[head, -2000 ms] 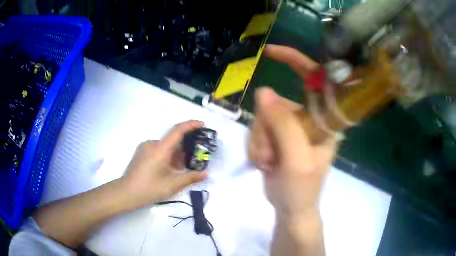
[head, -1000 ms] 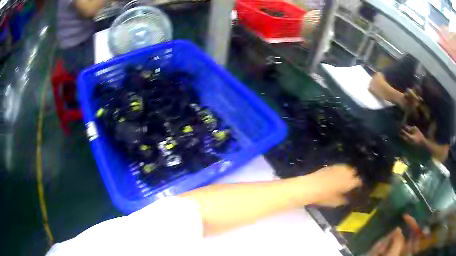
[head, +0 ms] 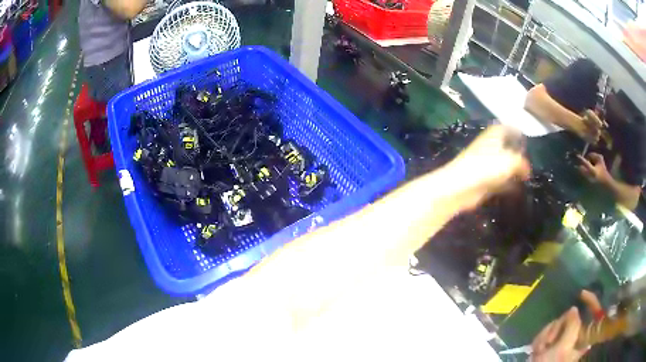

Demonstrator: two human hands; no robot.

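Observation:
My left hand (head: 496, 162) is blurred, stretched out over the dark adapter pile (head: 489, 219) beyond the white sheet (head: 418, 325). Its fingers are not clear, so I cannot tell whether it holds anything. My right hand (head: 561, 338) is at the lower right edge, wrapped around the amber glue gun (head: 609, 329), which is partly cut off. The thin pale nozzle (head: 516, 349) points left from the right fist. One open power adapter (head: 482, 273) with a yellow part lies near the striped tape (head: 511, 297).
A blue basket (head: 354, 127) full of adapters stands at left, beside my left arm. Behind it are a fan (head: 195, 39), a grey post (head: 307, 42) and a red crate (head: 386, 25). Another worker's hands (head: 591, 127) are across the line; a person (head: 106, 42) and red stool (head: 92, 141) are upper left.
The view has turned left to the basket. My left hand held an adapter above the sheet; it is now over the pile and has moved farther away since the middle frame. My right hand keeps the gun.

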